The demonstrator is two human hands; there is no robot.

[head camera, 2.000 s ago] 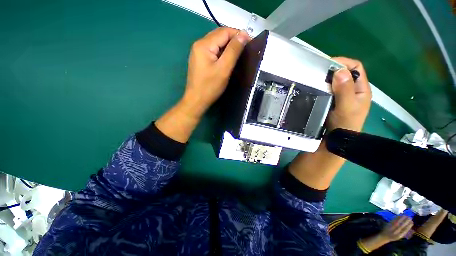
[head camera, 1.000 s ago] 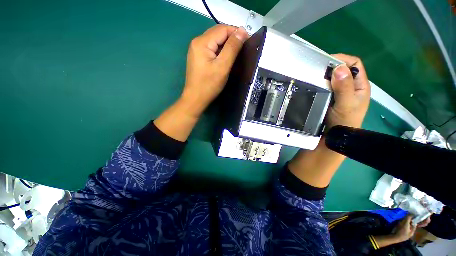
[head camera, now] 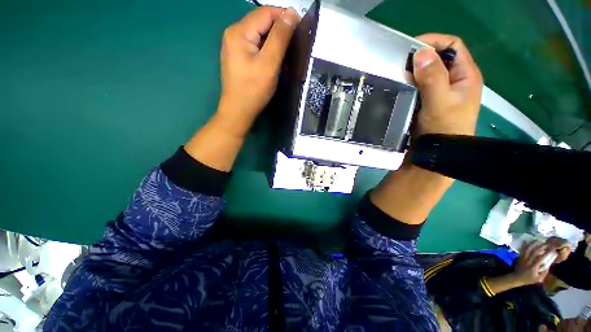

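The silver-white machine housing (head camera: 359, 39) sits on the green surface, tilted in view. Its open window shows a metal cylinder (head camera: 339, 109) and a bright narrow shaft (head camera: 356, 109). The white front plate (head camera: 284, 174) projects towards me, with a cluster of tiny metal parts (head camera: 317, 175) on it. My left hand (head camera: 256, 55) is at the back left corner, thumb and finger pinched together; what lies between them is hidden. My right hand (head camera: 446, 87) grips the right side, thumb by the small black switch (head camera: 410, 61), fingers behind.
A thick black cylinder (head camera: 505, 165), likely an electric screwdriver, crosses from the right over my right forearm. White plastic parts lie at the lower left (head camera: 39, 275) and at the right (head camera: 502, 220). Another person's hands (head camera: 541, 259) hold something small and white at the lower right.
The housing and both hands appear higher and slightly further left in the view; the surroundings have shifted too. Both hands keep much the same pose. The other person's hands have moved.
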